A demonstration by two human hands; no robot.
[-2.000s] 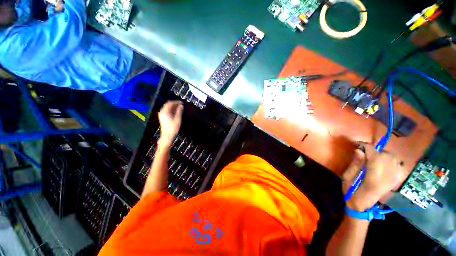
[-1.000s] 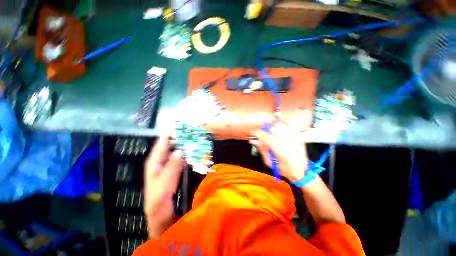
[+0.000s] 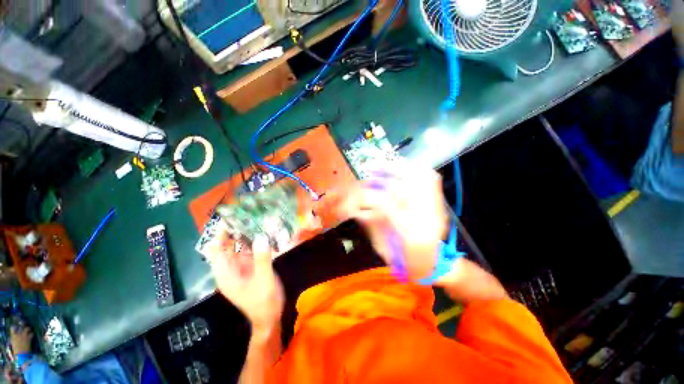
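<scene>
My left hand (image 3: 251, 283) holds a green circuit board (image 3: 264, 215) above the front left of the orange-brown panel (image 3: 330, 169). Part of another board shows under and beside it at the panel's left edge. The dark connector block (image 3: 298, 160) lies at the panel's back, with the blue cable (image 3: 262, 139) reaching the panel. My right hand (image 3: 405, 214) is blurred, right of the panel's front edge, wearing a light blue wrist band. A purple-blue stick shows at this hand; its exact grip is blurred. Another board (image 3: 373, 152) lies just beyond it.
Left of the panel are the remote control (image 3: 159, 266), a board (image 3: 160, 185), a cream ring (image 3: 193, 156) and an orange-brown stand (image 3: 45, 262). Behind are the oscilloscope (image 3: 225, 26) and fan (image 3: 480, 16). Several boards lie back right. Another person's hand (image 3: 21, 337) shows lower left.
The view has turned to the right. My left hand, empty two seconds ago, took a board and has raised it from the bench's front edge over the panel. My right hand has moved to the panel's right.
</scene>
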